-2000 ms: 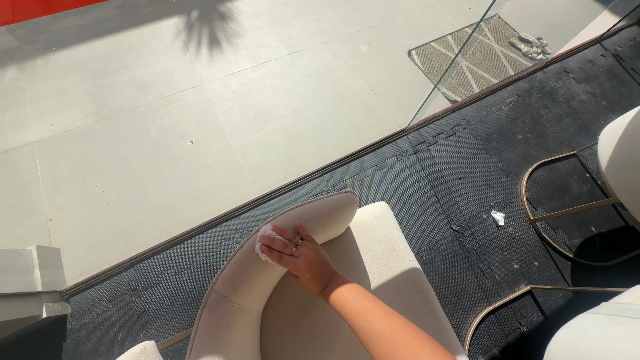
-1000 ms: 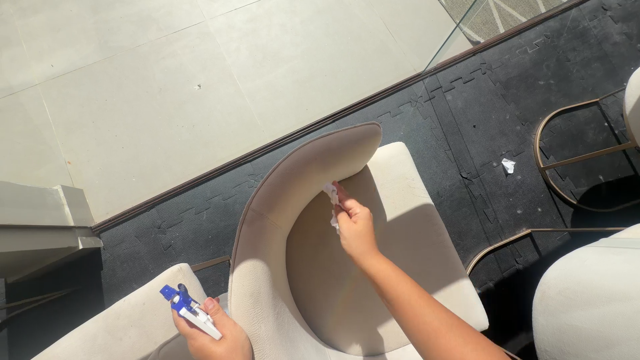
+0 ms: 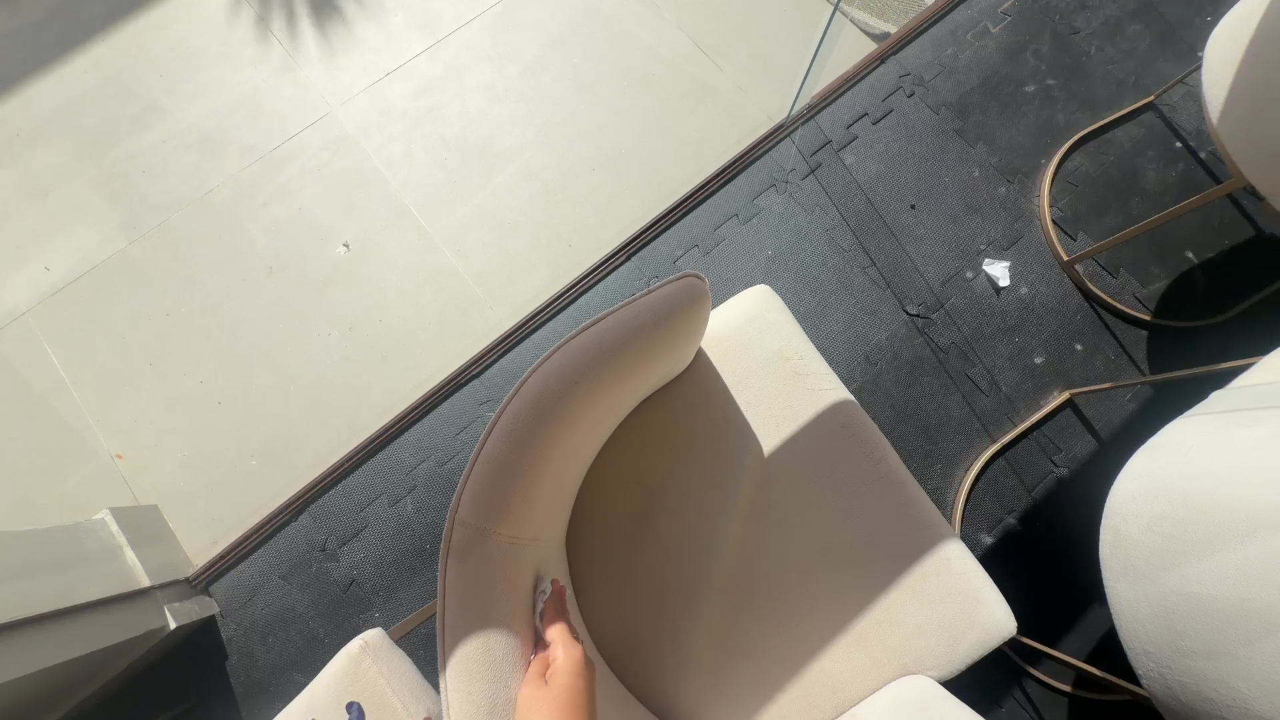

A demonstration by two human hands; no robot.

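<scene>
My right hand [image 3: 560,665] pinches a crumpled white tissue [image 3: 545,602] against the inner face of the curved backrest [image 3: 560,430] of a beige upholstered chair, low in the view. Part of the tissue is hidden by the fingers. The chair's cream seat [image 3: 800,500] lies to the right, partly in shadow. At the bottom edge, over a second light seat [image 3: 360,672], only a dark blue piece of a spray bottle's head [image 3: 354,710] shows. My left hand cannot be made out there.
More light chairs [image 3: 1200,540] with brass-coloured metal frames [image 3: 1062,262] stand at the right on black interlocking mats [image 3: 700,260]. A white scrap [image 3: 996,272] lies on them. A dark floor track [image 3: 480,362] borders pale tiles [image 3: 250,300]. A glass panel edge [image 3: 812,60] stands at the top.
My right hand has moved with the tissue from the upper part of the backrest to its lower part. My left hand, seen holding a blue and white spray bottle one second ago, has dropped from view.
</scene>
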